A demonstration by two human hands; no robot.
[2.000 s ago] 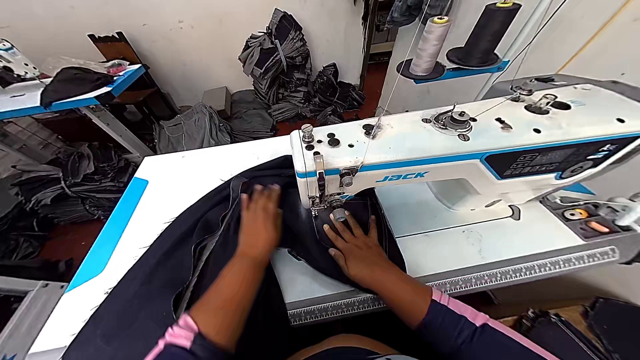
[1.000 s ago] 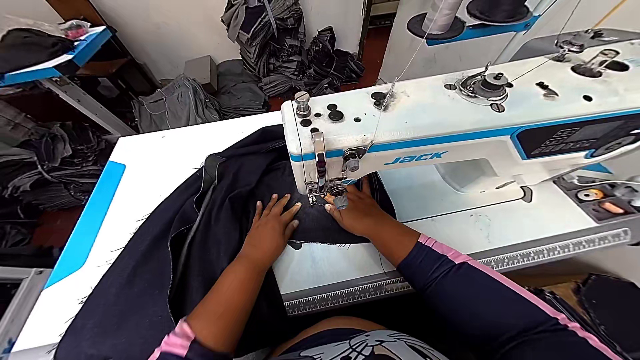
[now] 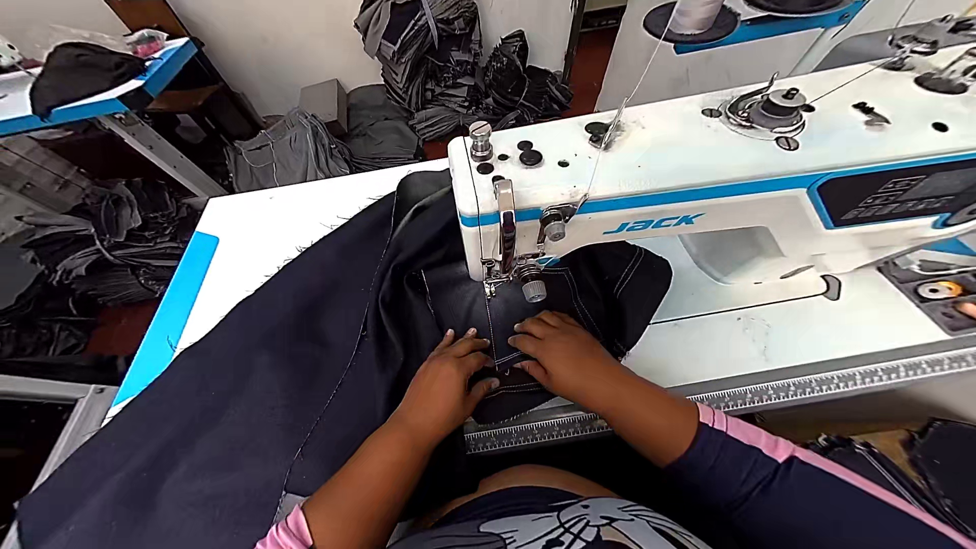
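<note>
Dark denim fabric [image 3: 252, 358] lies across the sewing table, part of it under the needle and presser foot [image 3: 492, 286] of a white Jack sewing machine [image 3: 648, 183]. Light stitching lines run on a denim piece between the foot and my hands. My left hand [image 3: 450, 381] rests on the cloth just left of the vertical stitch line, fingers slightly spread. To its right, my right hand [image 3: 568, 354] lies on the same cloth, its fingers near a stitched corner. Neither hand visibly grasps the fabric.
A ruler strip [image 3: 823, 381] runs along the table's front edge. At the right sits a tray [image 3: 926, 290] with small items. Bundles of dark cloth [image 3: 427, 69] are piled behind the table, and more lie at the left below a second table [image 3: 164, 72].
Both hands have moved from beside the presser foot toward the table's front edge. The stitched denim now shows between them and the foot, with more of it to the right of the needle.
</note>
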